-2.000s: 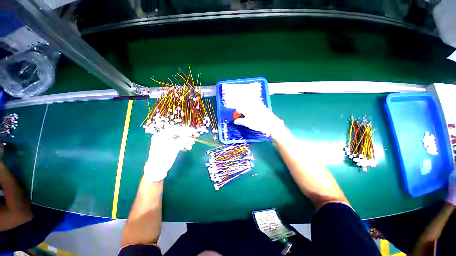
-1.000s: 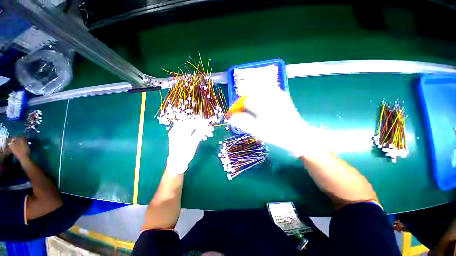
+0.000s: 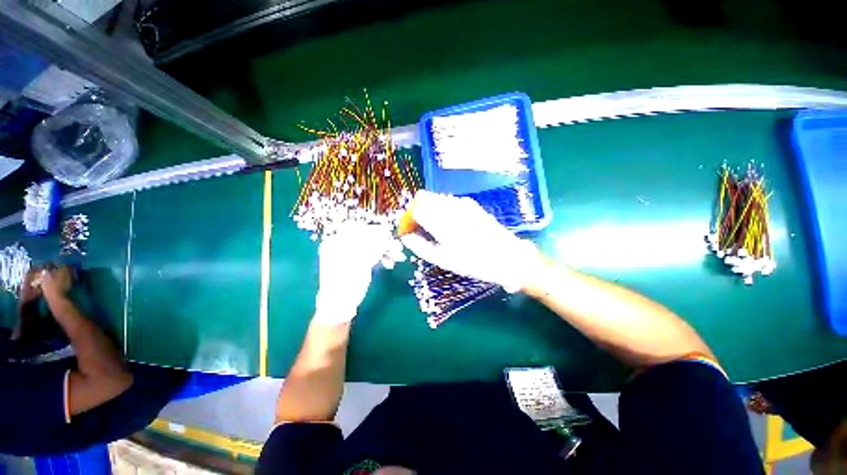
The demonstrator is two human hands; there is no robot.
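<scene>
My left hand, in a white glove, is at the white-ended near edge of a fanned heap of yellow and red-brown wires; what its fingers hold cannot be made out. My right hand, also gloved in white, is just right of it, with an orange-yellow spot at its fingertips; its grip is unclear. A small blue tray holds white parts in its far part and dark blue-purple leads in its near part. A flat harness pile lies partly under my right hand.
A separate wire bundle lies at the right, before a large blue tray cut off by the edge. A metal post slants down to the rail. A neighbour's hands, small white parts and a clear plastic bag are at the left.
My right hand has moved from over the small blue tray toward my left hand, uncovering the tray's contents and covering part of the flat pile. My left hand stays at the heap. The view has shifted.
</scene>
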